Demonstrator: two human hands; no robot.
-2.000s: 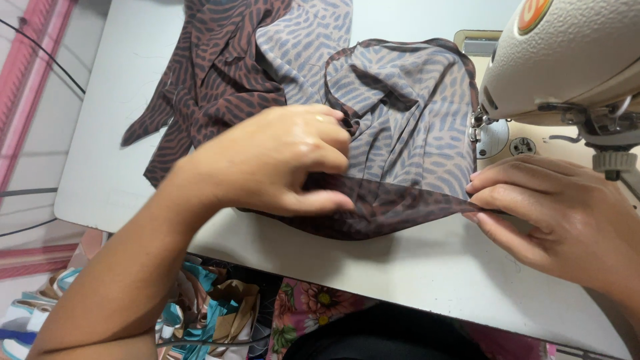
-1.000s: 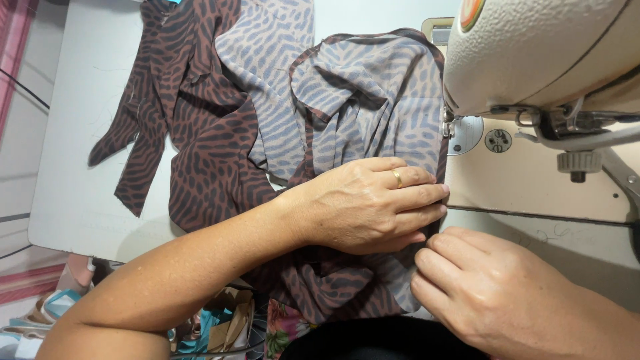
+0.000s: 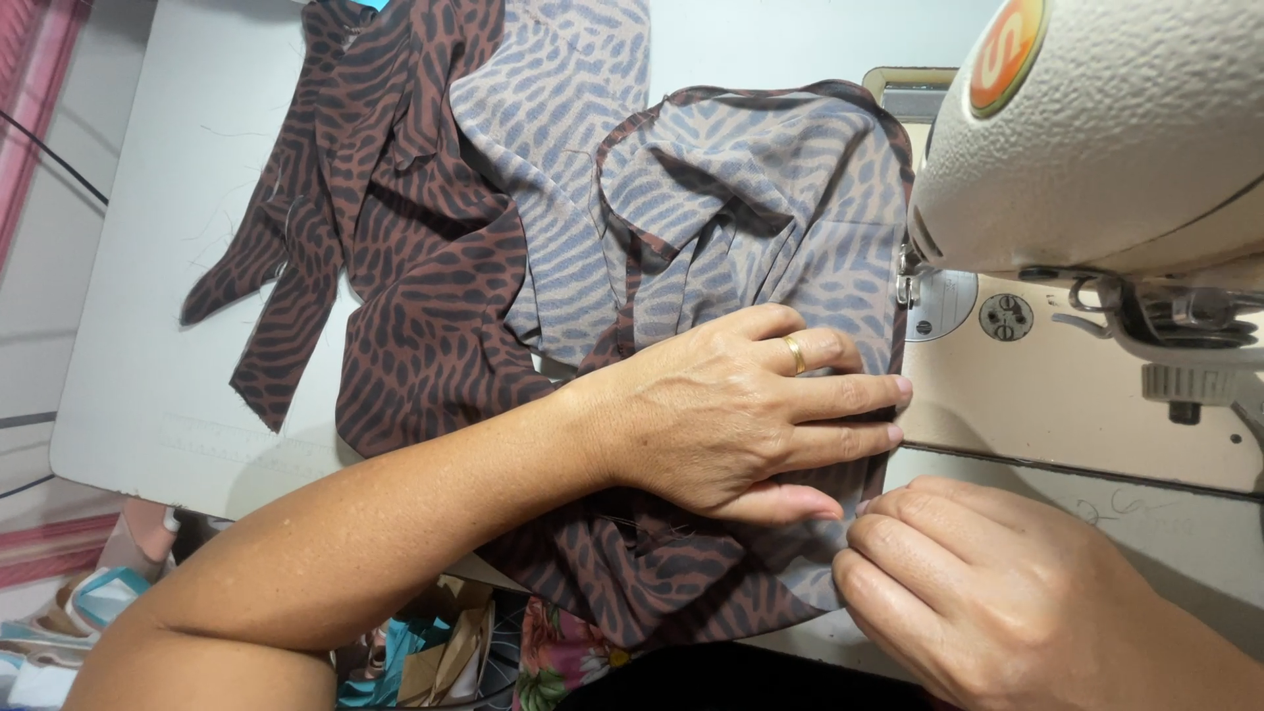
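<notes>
A brown and black animal-print fabric lies bunched on the table, with its paler underside showing at the right. Its narrow folded edge runs down beneath the presser foot of a sewing machine. My left hand, a ring on one finger, rests flat on the fabric, fingertips at that edge just below the foot. Close beside its thumb, my right hand pinches the fabric's edge between curled fingers. The pinched part is mostly hidden by the fingers.
The white table carries loose threads. A round metal needle plate lies by the foot. Below the table's front edge are fabric scraps and a floral cloth. A dark cable hangs at the upper left.
Two seconds ago my left hand was farther left, over the fabric's lower fold; it now lies flat near the foot. My right hand has moved down from beside the foot. The view has shifted somewhat.
</notes>
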